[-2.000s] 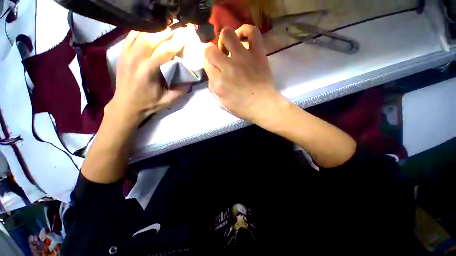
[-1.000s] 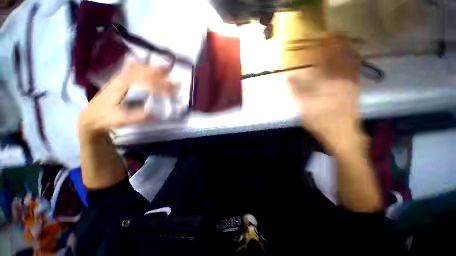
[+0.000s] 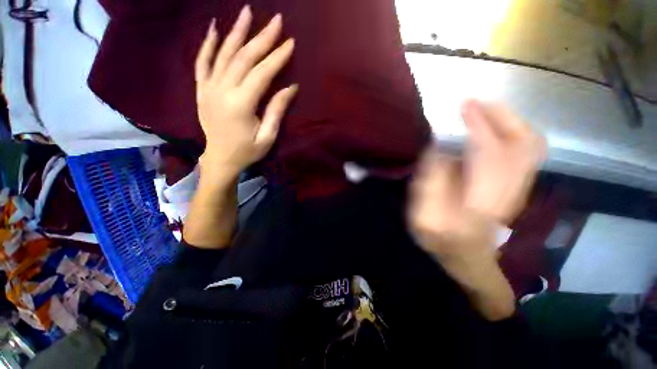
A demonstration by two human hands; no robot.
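Note:
A large maroon garment panel (image 3: 338, 79) covers the left and middle of the white machine table and hangs over its front edge. My left hand (image 3: 241, 94) lies flat on the panel with its fingers apart, holding nothing. My right hand (image 3: 475, 173) is blurred, in front of the table edge just right of the panel. Whether it holds the panel's corner or anything else cannot be told. A small white spot (image 3: 356, 171) shows at the panel's lower edge.
Thread snips (image 3: 621, 83) lie at the far right of the table. White panels with dark stripes (image 3: 57, 79) lie at the left. A blue mesh basket (image 3: 126, 209) and a heap of orange and pink scraps (image 3: 43, 267) are at lower left. Maroon and white pieces hang below the table at right.
The view has shifted left. The large maroon panel now covers the table before me. My left hand has come to rest flat on it. The machine head has left the view.

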